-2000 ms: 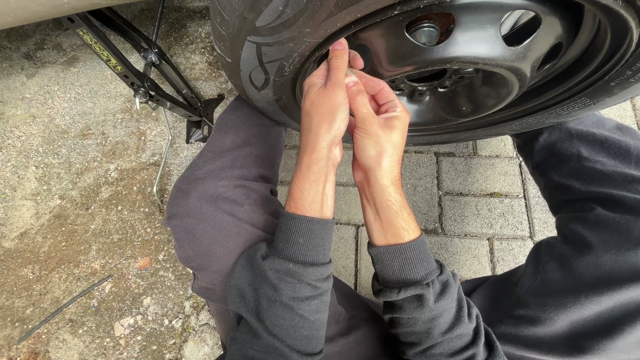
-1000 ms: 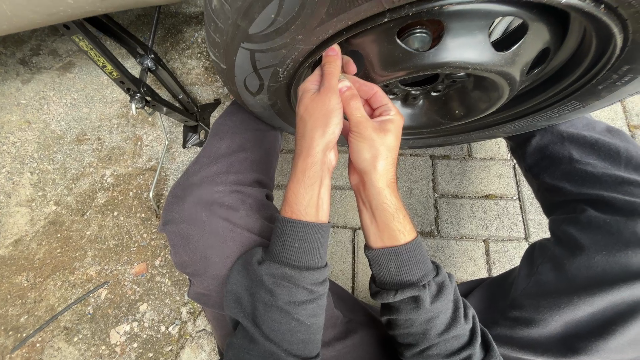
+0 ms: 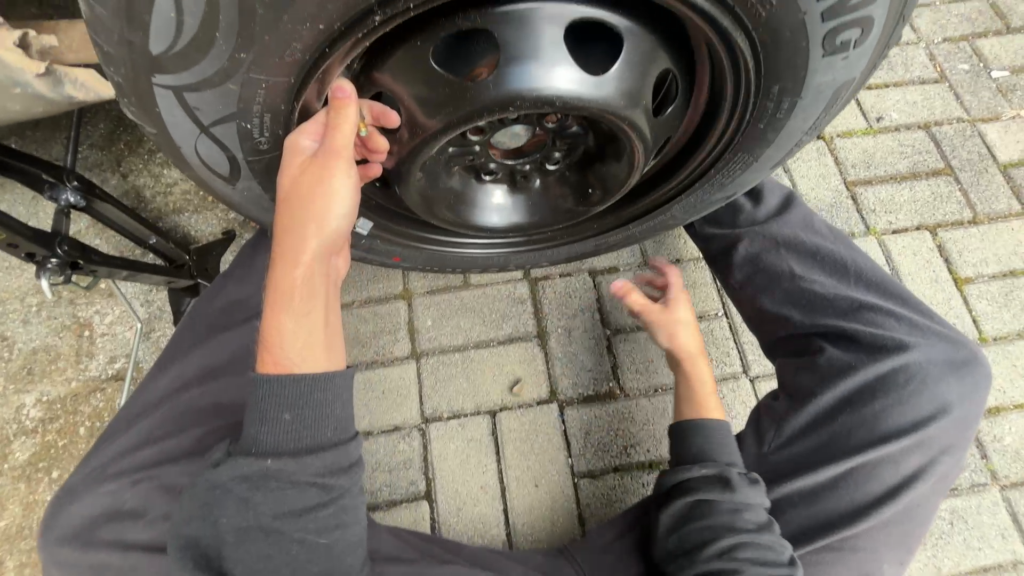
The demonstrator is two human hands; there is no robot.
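A black steel wheel rim point(image 3: 528, 88) with its tyre point(image 3: 248, 120) fills the upper middle, close in front of my knees. My left hand point(image 3: 328, 168) is at the rim's left edge, holding a small brass-coloured piece point(image 3: 363, 126) between thumb and fingers; it looks like a tyre valve part, though its full shape is hidden. My right hand point(image 3: 656, 308) hangs over the paving below the tyre, blurred, with fingers apart and nothing seen in it. A grey wheel weight point(image 3: 363, 226) sits at the rim's lower left edge, beside my left wrist.
At left, a black scissor jack point(image 3: 120, 232) stands under the car's body edge point(image 3: 48, 72), with a thin metal rod point(image 3: 134, 344) beside it. Concrete pavers point(image 3: 484, 376) lie between my legs, with a small leaf-like bit point(image 3: 517, 388) on them.
My right hand has come away from my left hand and moved down and right, over the pavers. My left hand stays at the rim's edge. The view has shifted to the right.
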